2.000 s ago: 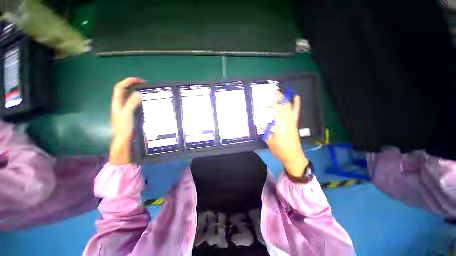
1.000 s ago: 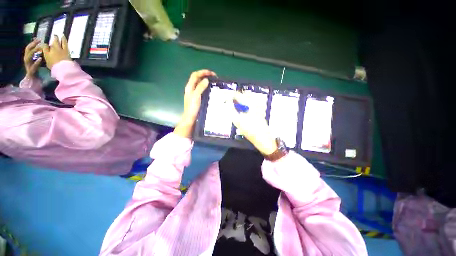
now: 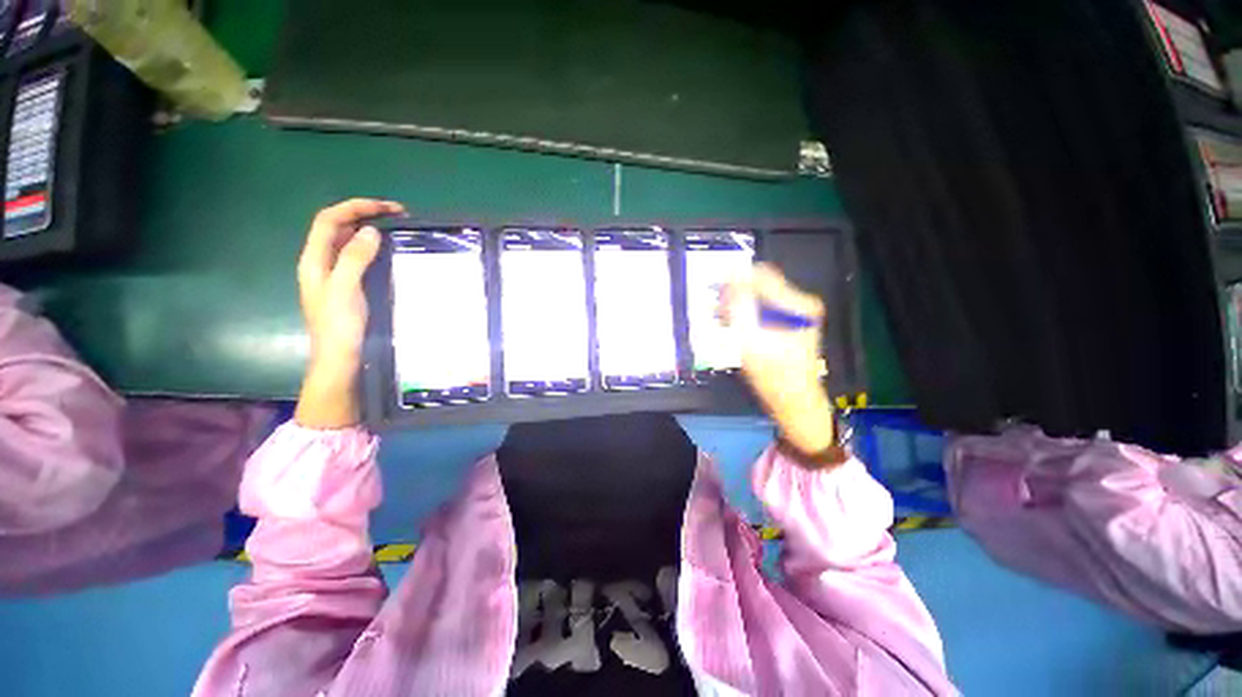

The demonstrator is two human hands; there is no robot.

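A long black phone tray [image 3: 613, 406] lies on the green bench in front of me. Four lit smartphones with white screens stand side by side in it, the leftmost smartphone [image 3: 440, 320] near my left hand. The right end slot [image 3: 808, 259] holds no phone. My left hand [image 3: 334, 293] grips the tray's left end, fingers over its top corner. My right hand [image 3: 779, 341] is over the right edge of the rightmost lit smartphone [image 3: 708, 306] and holds a blue pen [image 3: 786, 320]. The hand is blurred, so fingertip contact with the screen cannot be told.
A dark flat strip [image 3: 545, 82] runs along the back. A black curtain [image 3: 1008, 232] hangs at the right, with trays [image 3: 1211, 177] beyond it. Another tray with a phone [image 3: 33, 150] is at the far left. Pink sleeves of people show at left [image 3: 55, 422] and right [image 3: 1117, 511].
Since one second ago, my right hand has moved from the left phones to the rightmost lit phone. The view has shifted, and the tray looks more level. My left hand stays on the tray's left end.
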